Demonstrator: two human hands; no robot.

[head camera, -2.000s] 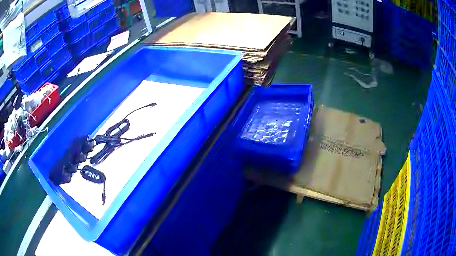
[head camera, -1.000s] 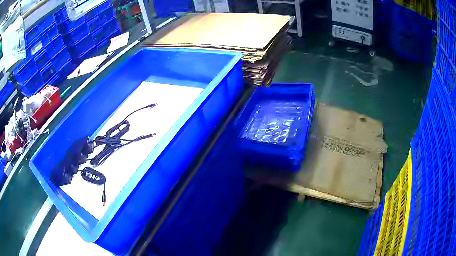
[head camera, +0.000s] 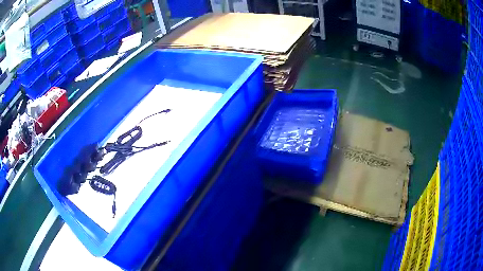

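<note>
A large blue tote lies in front of me, left of centre, lined with a white sheet. Several black power adapters sit in a row against its left wall, at the near end. Their thin black cords lie bundled on the sheet, with plug ends pointing right. One cord bundle lies nearer, its end pointing down. Neither my left hand nor my right hand is in the picture.
Flat cardboard sheets are stacked behind the tote. A smaller blue tote with clear plastic sits right on cardboard. Slatted blue and yellow crates stand far right. A red basket stands across the green belt.
The whole view has shifted slightly, so things appear a little further right. The adapters and cords lie unchanged in the tote.
</note>
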